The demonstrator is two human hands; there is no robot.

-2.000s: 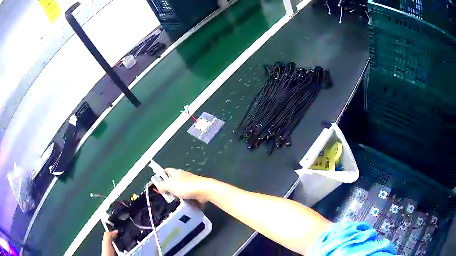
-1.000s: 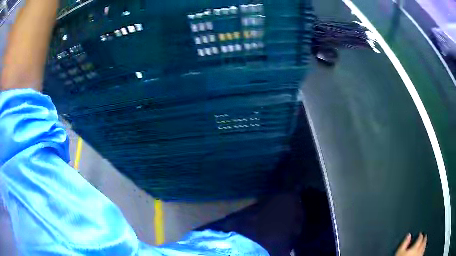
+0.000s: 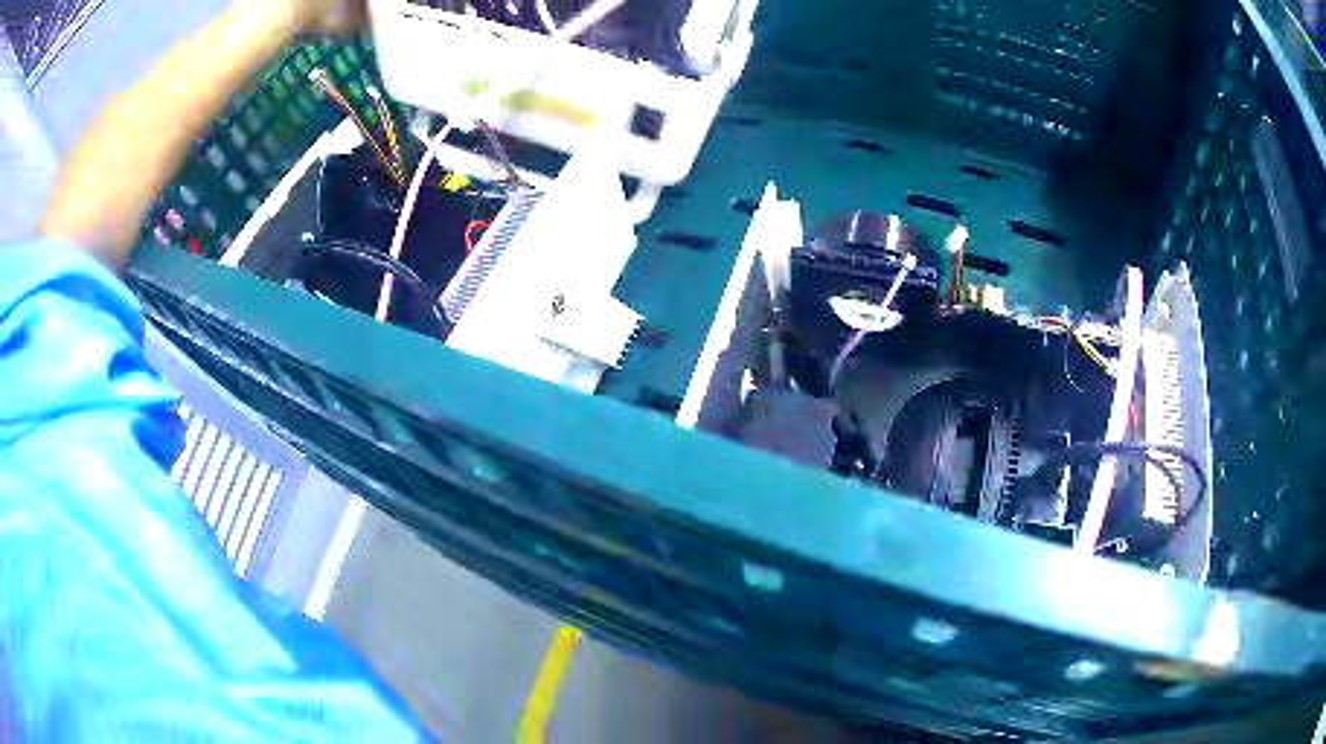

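A white appliance housing (image 3: 560, 90), open and dark inside, is at the top, cut off by the picture's edge. It is over the crate's back left part. My left hand (image 3: 313, 18) is at its left end, blurred and cut off by the top edge; it seems to hold the housing, fingers hidden. Another open housing (image 3: 538, 269) with pale and dark leads lies in the crate below it. A third housing (image 3: 727, 327), with a round black part and thin leads, stands at the right. My right hand is not in view.
The teal slotted crate (image 3: 640, 472) fills most of the view, its near rim running slantwise from left to lower right. Its tall right wall (image 3: 1265, 291) rises beside the third housing. Grey floor with a yellow line (image 3: 550, 683) shows below.
The view has swung from the bench and conveyor past stacked crates to an open crate. My left arm now reaches to a housing over it. My right hand has left the view.
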